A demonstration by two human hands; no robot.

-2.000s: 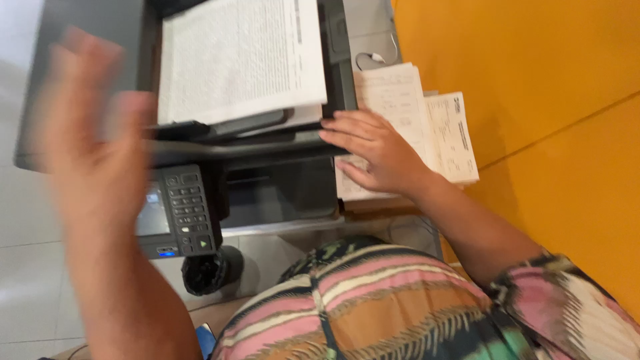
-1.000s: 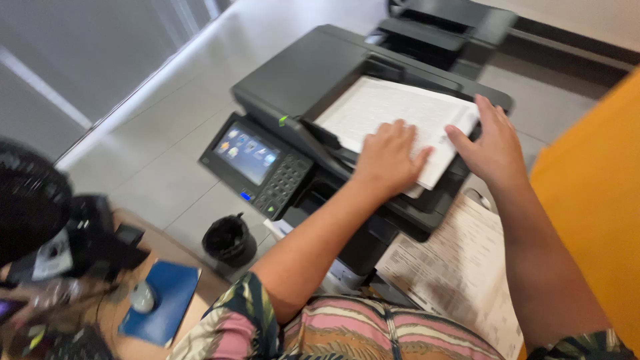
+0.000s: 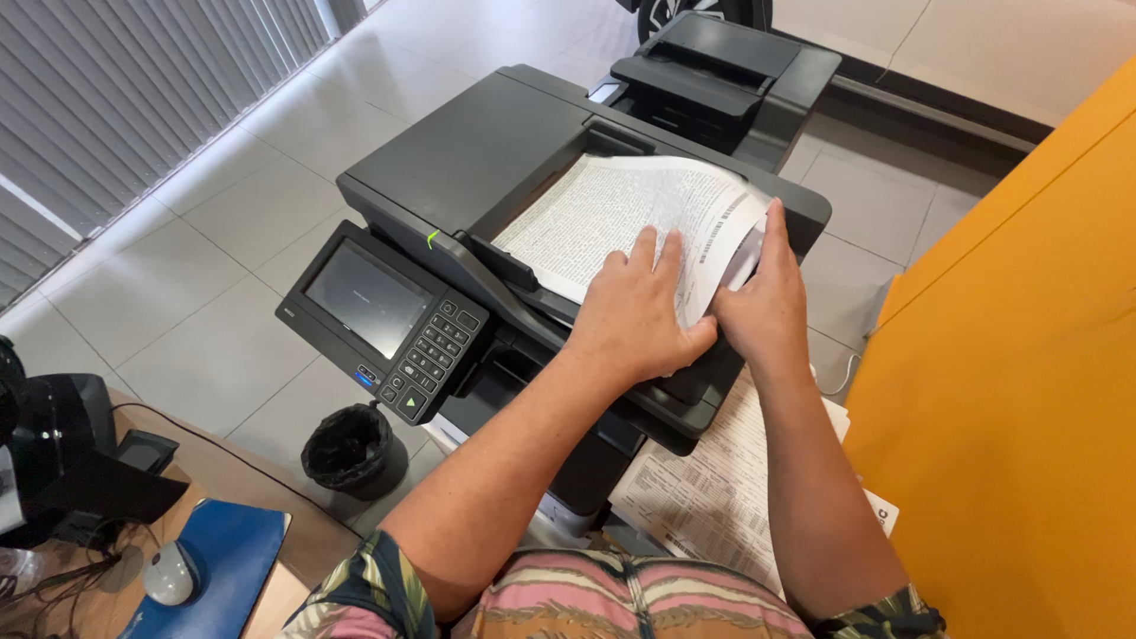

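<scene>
A stack of printed sheets lies in the document feeder tray of a dark grey multifunction printer. My left hand rests on the top sheet, fingers spread, with its thumb at the near edge. At the right end of the stack, my right hand grips the sheets' edge between thumb and fingers, and the paper there bows upward. The printer's control panel, with a screen and keypad, sits left of my hands. More printed papers lie below the printer, partly hidden by my right forearm.
A black waste bin stands on the floor below the panel. At the lower left a desk holds a blue mouse pad, a computer mouse and cables. An orange panel borders the right side. Another dark machine stands behind the printer.
My left hand, raised off the printer two seconds ago, is now on the sheets. My right hand has gone from the tray's edge to the stack's end. The view has shifted widely.
</scene>
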